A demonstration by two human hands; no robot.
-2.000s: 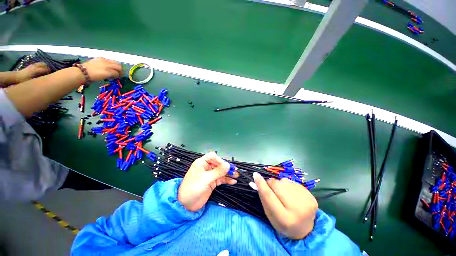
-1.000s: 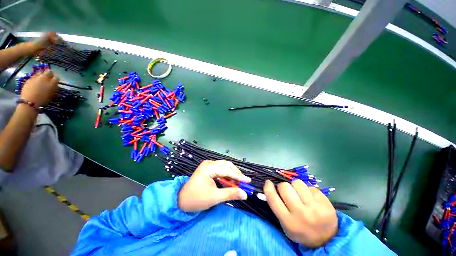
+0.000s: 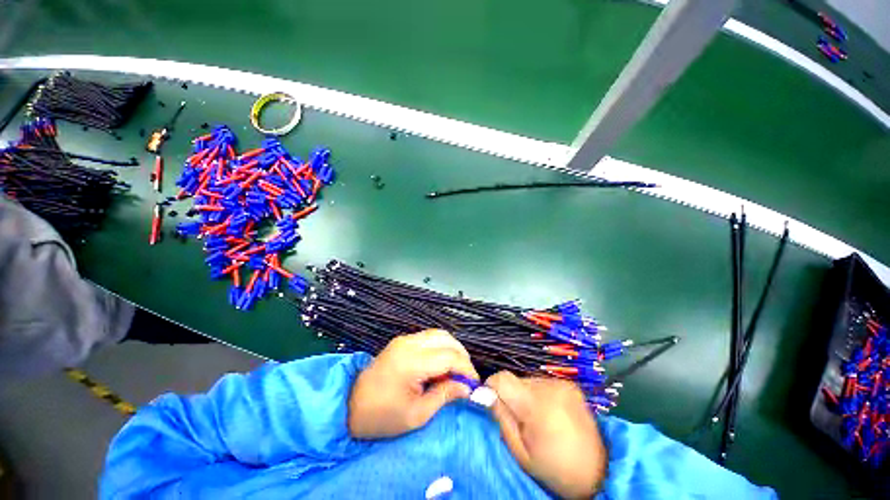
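Observation:
My left hand (image 3: 412, 383) is closed on a connector piece (image 3: 463, 380), of which only a blue bit shows between thumb and fingers. My right hand (image 3: 548, 427) meets it, fingertips together at the piece; a white cover shows on a fingertip. What the right fingers pinch is hidden. Both hands are close to my body, at the near side of a bundle of black cable leads (image 3: 420, 305). The bundle's right end carries red-and-blue end pieces (image 3: 574, 342); its left end shows small pale tips.
A loose red-and-blue pile (image 3: 249, 210) lies left, with a tape roll (image 3: 276, 114) behind. Separate black leads (image 3: 739, 322) lie right, beside a black bin (image 3: 829, 337). A grey upright (image 3: 639, 83) stands behind. A person's grey sleeve (image 3: 49, 293) is at left.
My hands have come together nearer my body, uncovering more of the bundle's red-and-blue ends. The red part seen in my left hand is now hidden. The neighbour's hands have left the view.

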